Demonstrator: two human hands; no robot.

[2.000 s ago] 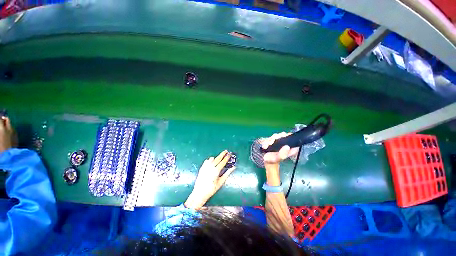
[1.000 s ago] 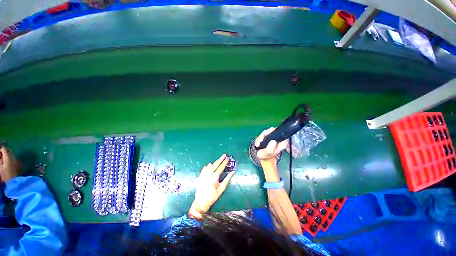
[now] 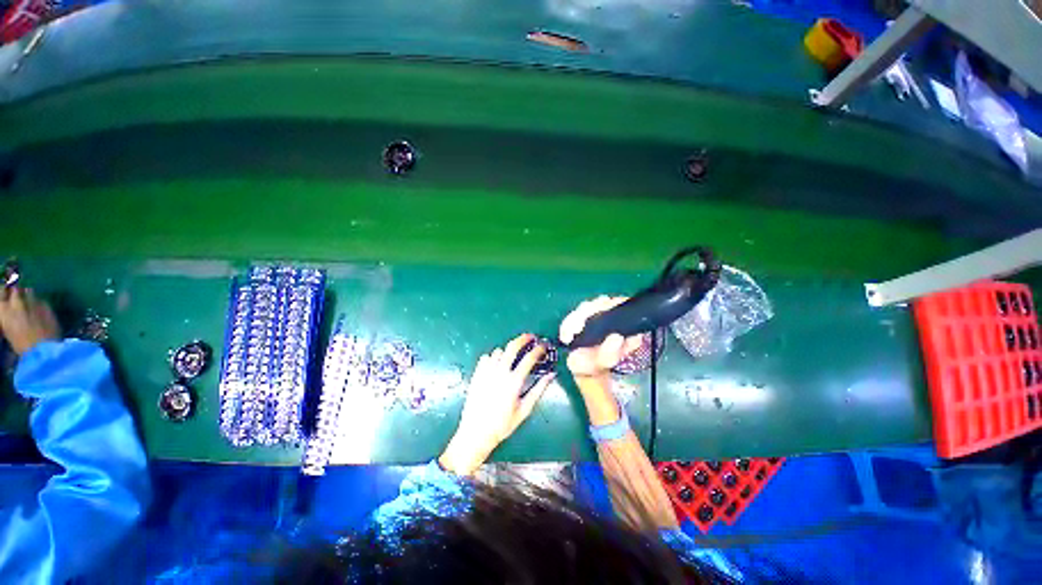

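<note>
My left hand [image 3: 494, 398] holds a round black unit [image 3: 542, 358] between thumb and fingers on the dark-green bench [image 3: 788, 389]. My right hand [image 3: 600, 343] grips the black electric screwdriver [image 3: 651, 313], its tip end close to the unit; whether it touches cannot be told. The speckled screw dish [image 3: 638, 354] is partly hidden behind my right hand. A crumpled clear bag [image 3: 727, 313] lies right of the screwdriver. A heap of small metal parts [image 3: 392, 370], a strip of metal parts [image 3: 331, 400] and a stack of strips [image 3: 270, 357] lie left of my left hand.
Two round units [image 3: 177, 400] lie left of the stack. The green belt [image 3: 548, 211] beyond carries two units [image 3: 399, 158]. A red tray [image 3: 985, 371] is at far right, another [image 3: 718, 491] below the bench edge. A neighbour's blue sleeve [image 3: 86, 429] is at left.
My right hand and the screwdriver have moved left from over the dish to beside the unit, uncovering part of the dish. My left hand still holds the unit. The view has shifted slightly.
</note>
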